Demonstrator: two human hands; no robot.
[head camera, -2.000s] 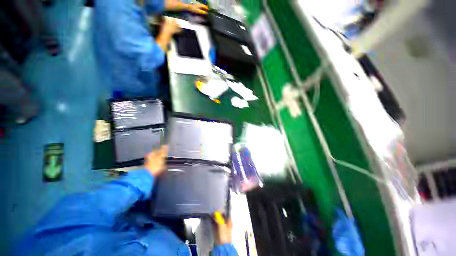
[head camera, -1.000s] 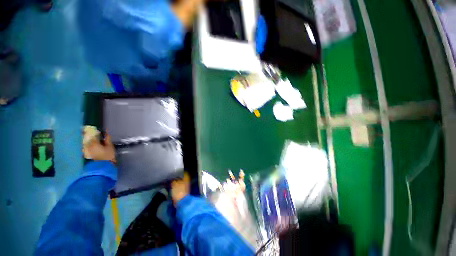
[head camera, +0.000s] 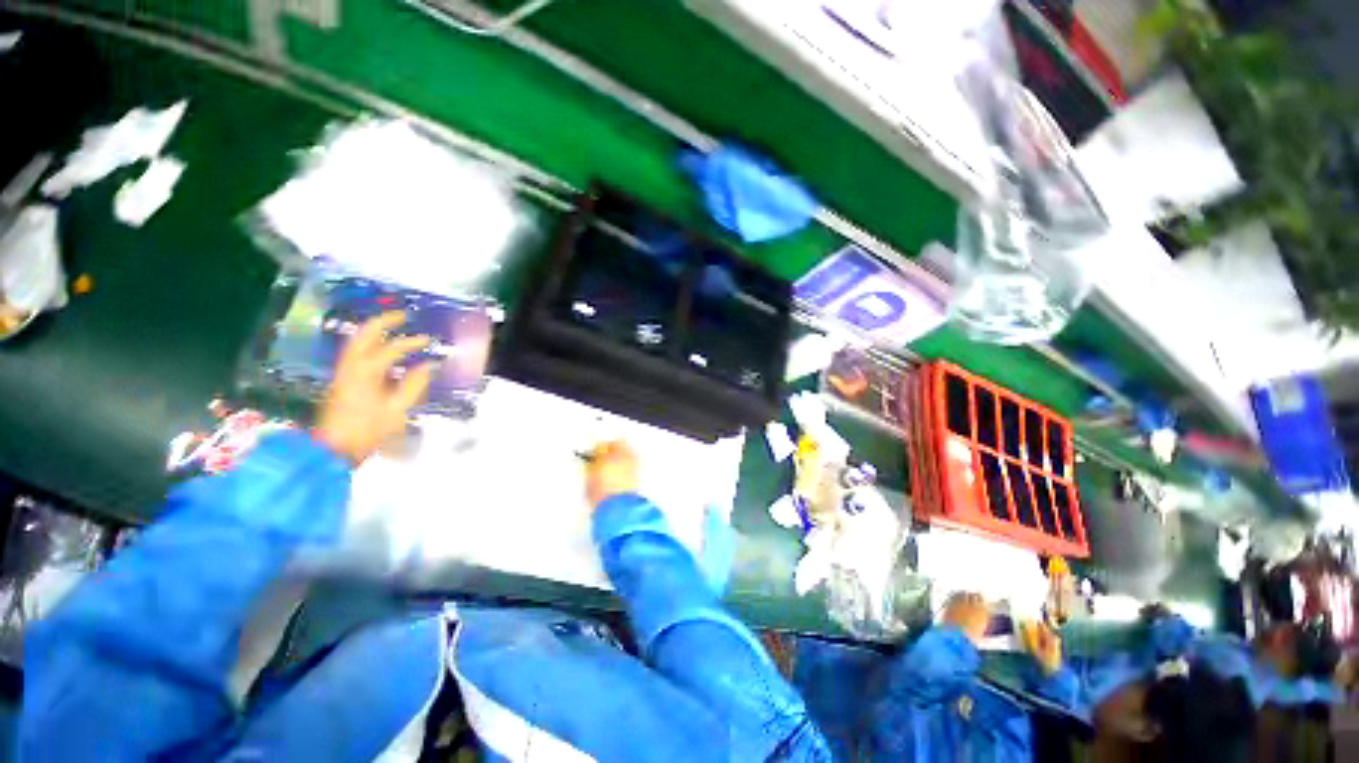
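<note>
My left hand (head camera: 373, 391) is over the purple-blue film stack in its clear bag (head camera: 306, 336), fingers spread; whether it touches the stack is unclear. My right hand (head camera: 608, 471) is low over the white work mat (head camera: 522, 462), fingers bent. A small dark mark shows at its fingertips, too blurred to tell if it is held. A black tablet tray (head camera: 559, 350) with dark tablets in two recesses stands behind the mat.
White film (head camera: 391, 209) lies behind the stack. Red-and-white scraps (head camera: 231, 440) are at left. Crumpled clear film (head camera: 857, 544) and an orange-red parts bin (head camera: 1002, 455) are at right, near a neighbouring worker's hands (head camera: 969, 614). Blue cloth (head camera: 753, 191) is at the back.
The view has swung right along the bench. Both hands have left the grey two-part tray at the bench's left side and are now over the film stack and the mat.
</note>
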